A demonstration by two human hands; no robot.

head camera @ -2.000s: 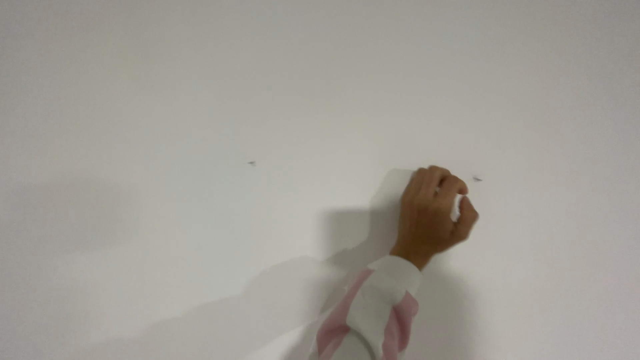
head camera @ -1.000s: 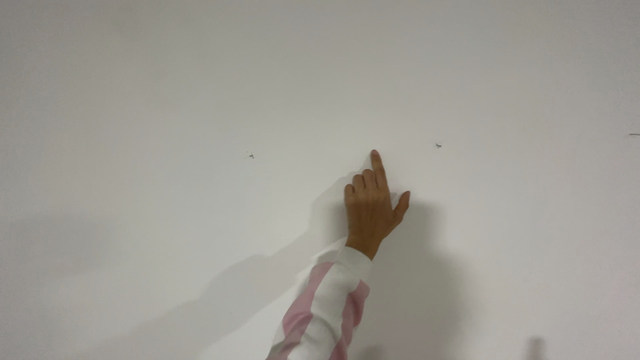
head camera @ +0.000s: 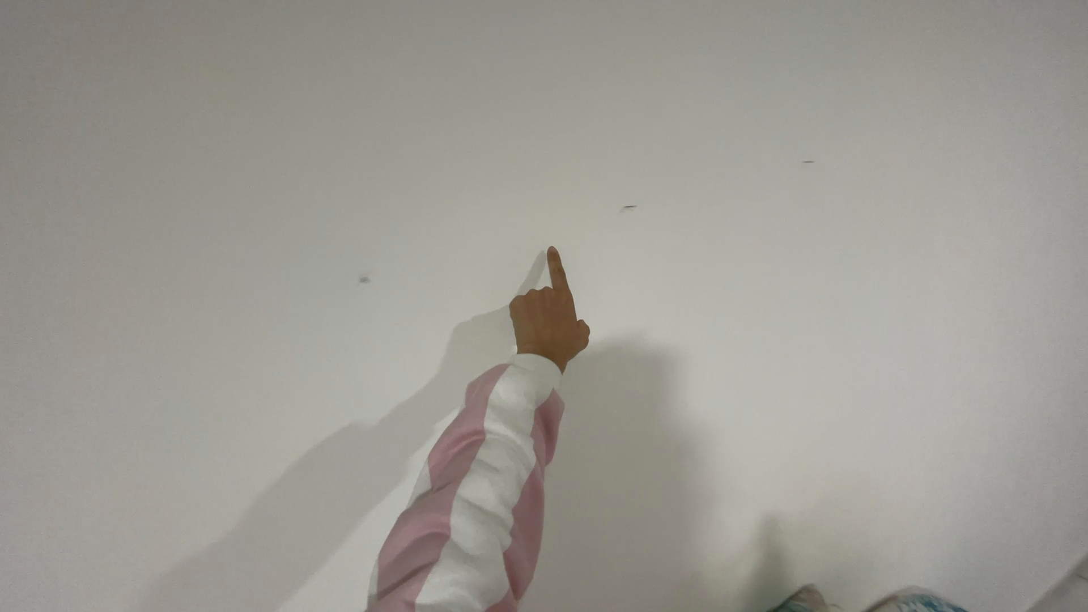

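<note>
My left hand (head camera: 549, 314), in a pink and white sleeve (head camera: 484, 476), is raised in front of a white wall (head camera: 212, 153). Its index finger stretches upward, while the other fingers are curled and the thumb is tucked at the right side. Nothing shows in its grasp. Whether the fingertip touches the wall cannot be told. A dark mark (head camera: 629, 207) lies up and to the right of the fingertip, and a faint grey mark (head camera: 364, 279) lies to its left. My right hand is out of view.
Farther up at the right is another short dark mark (head camera: 808, 161). Patterned objects (head camera: 914, 600), perhaps fabric, show at the bottom right edge. Shadows of the arm and body fall on the wall.
My left hand went from curled fingers beside the right-hand mark to a pointing index finger left of that mark. The thumb, spread one second ago, is now tucked in. The view has shifted.
</note>
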